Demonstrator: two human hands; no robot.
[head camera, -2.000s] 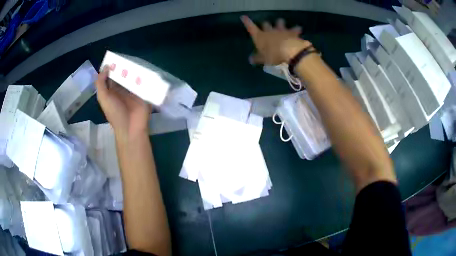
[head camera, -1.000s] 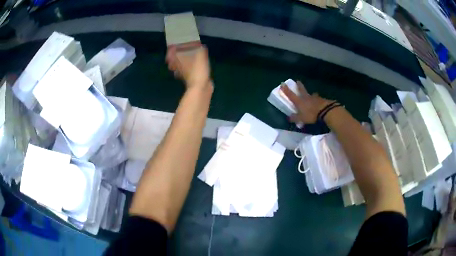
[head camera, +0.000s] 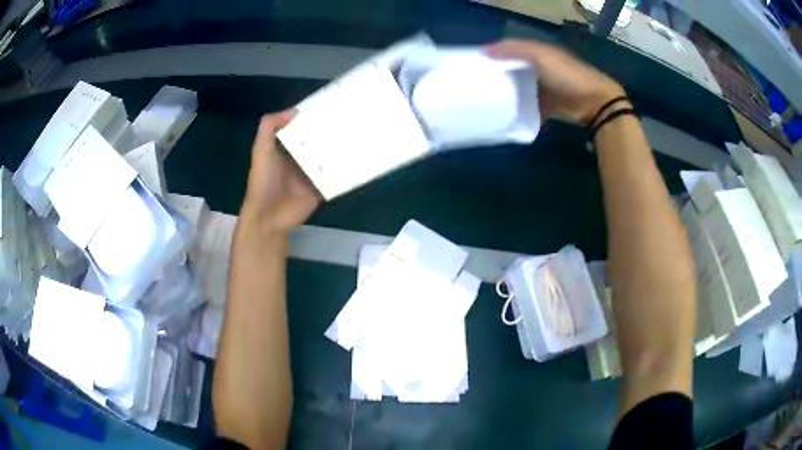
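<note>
My left hand (head camera: 280, 180) holds a white carton sleeve (head camera: 356, 127) by its left side, above the far part of the dark green bench. My right hand (head camera: 558, 81) grips the right end of a clear blister tray (head camera: 470, 97) with a rounded white shape in it. The tray's left end meets the sleeve's open right end; how far it is inside is hidden. A pile of flat white carton blanks (head camera: 413, 321) lies at centre. A clear tray with white cable (head camera: 561, 303) sits right of it.
Half-sleeved packs (head camera: 123, 246) are piled at left. Sleeved packs (head camera: 734, 250) lean in a row at right, partly behind my right forearm. A grey strip (head camera: 330, 244) crosses the bench. Another grey band (head camera: 220, 61) curves along the far side.
The sleeve has come back from the far band in my left hand and turned. My right hand has lifted a tray from the bench to meet it.
</note>
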